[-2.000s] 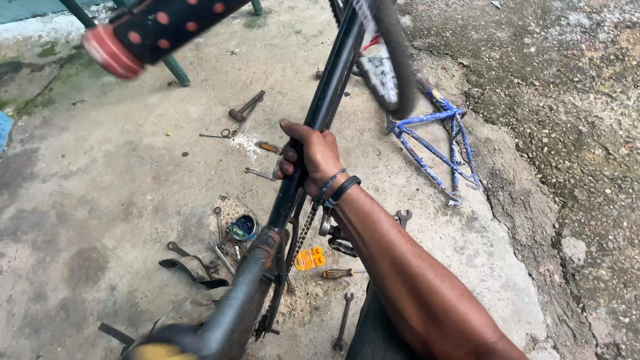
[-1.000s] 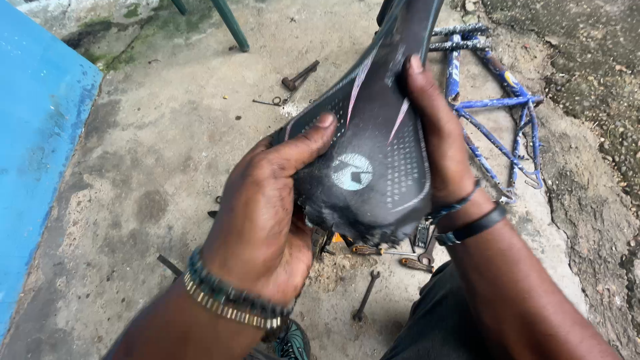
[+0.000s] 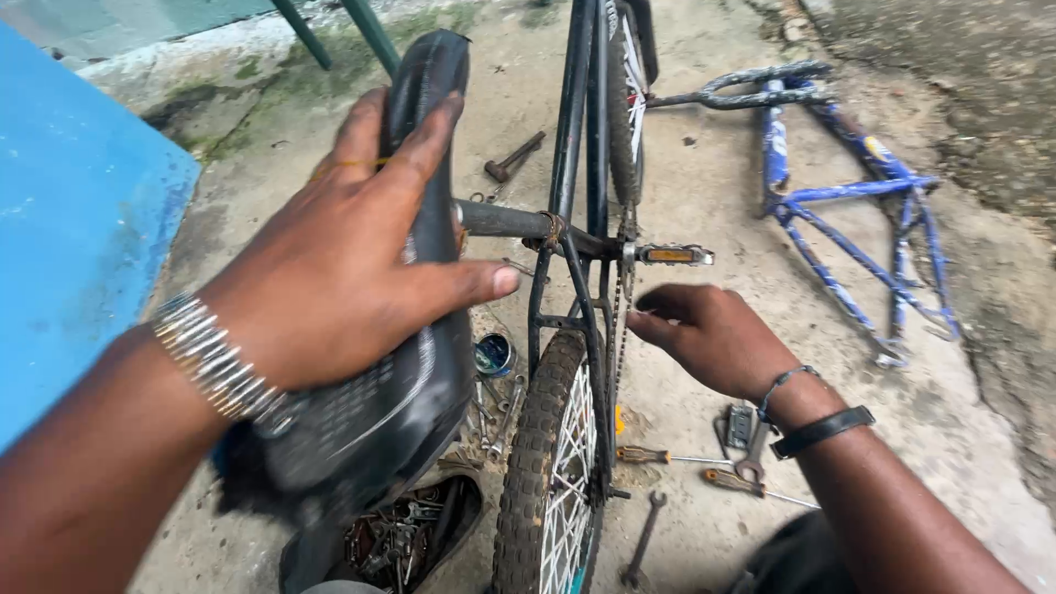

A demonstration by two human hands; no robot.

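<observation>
My left hand (image 3: 355, 256) grips the black bicycle saddle (image 3: 437, 379) from above, fingers over its nose and thumb across its side. The saddle's seat post (image 3: 503, 219) runs into the black bicycle frame (image 3: 573, 124), which lies tipped away to the right of the saddle. My right hand (image 3: 701, 330) is beside the bicycle chain (image 3: 620, 330), thumb and forefinger close together; whether they touch the chain or hold something small I cannot tell. A pedal (image 3: 675, 255) sticks out just above that hand. The rear wheel's knobby tyre (image 3: 532, 462) is below.
A blue bicycle frame (image 3: 850, 192) with a fork lies at right. Screwdrivers (image 3: 643, 454), a wrench (image 3: 645, 540) and more wrenches (image 3: 505, 417) lie on the concrete. A small tin (image 3: 493, 355) stands left of the wheel, near a container of metal parts (image 3: 396, 536). A blue panel (image 3: 74, 214) is at left.
The right hand has left the saddle, where it was a second ago, and is now beside the chain. The left hand stays on the saddle. The view has shifted.
</observation>
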